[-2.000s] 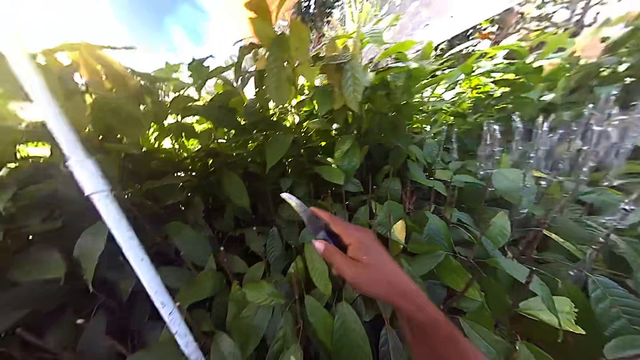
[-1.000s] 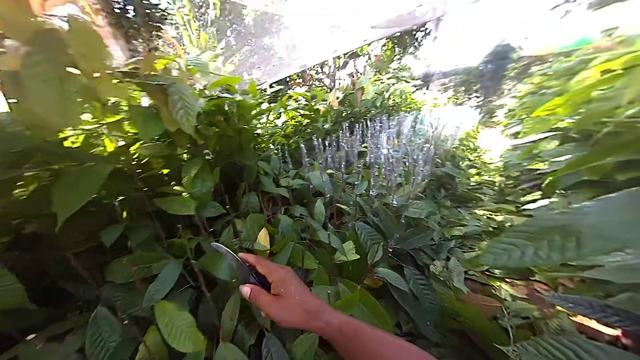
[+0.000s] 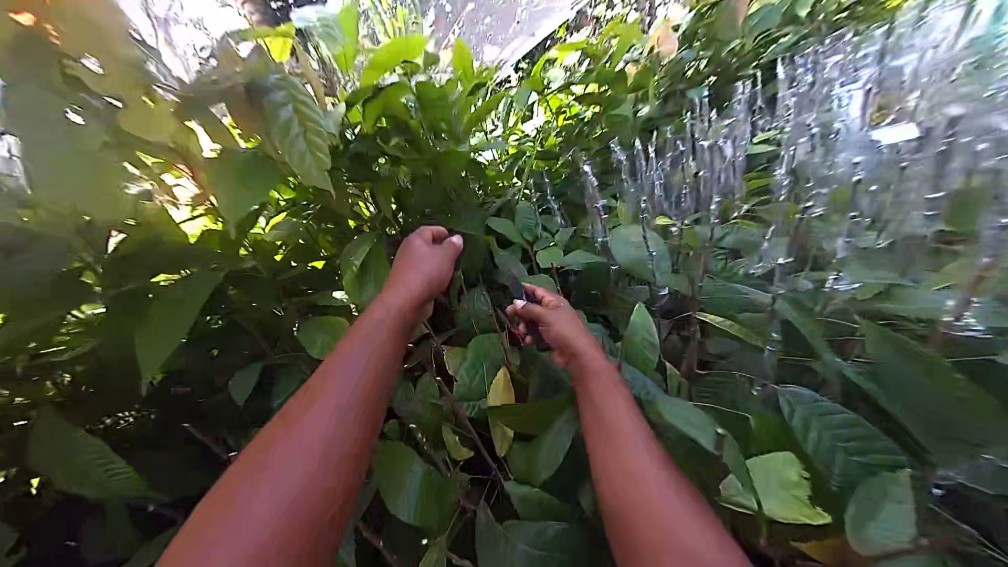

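Observation:
Among the green leafy plants (image 3: 480, 366), my left hand (image 3: 425, 268) is closed in the middle of the view, its thumb against the curled fingers. It seems to pinch a stem, but what lies inside the fist is hidden. Lower and to its right, my right hand (image 3: 547, 319) grips a knife by its dark handle (image 3: 537, 337). The knife's blade points up and left and is hard to make out against the leaves. A yellow leaf (image 3: 501, 402) hangs below and between the hands.
Many clear plastic-wrapped stems (image 3: 709, 165) stand upright at the right, among leaves. Thin brown stems (image 3: 461, 409) run below the hands. Large blurred leaves (image 3: 291, 126) hang close at the upper left. A pale sheet (image 3: 504, 27) shows behind the plants at the top.
My left hand and forearm have come into view, reaching into the foliage. My right hand still holds the knife. The white pole seen two seconds ago is out of view. The view has swung.

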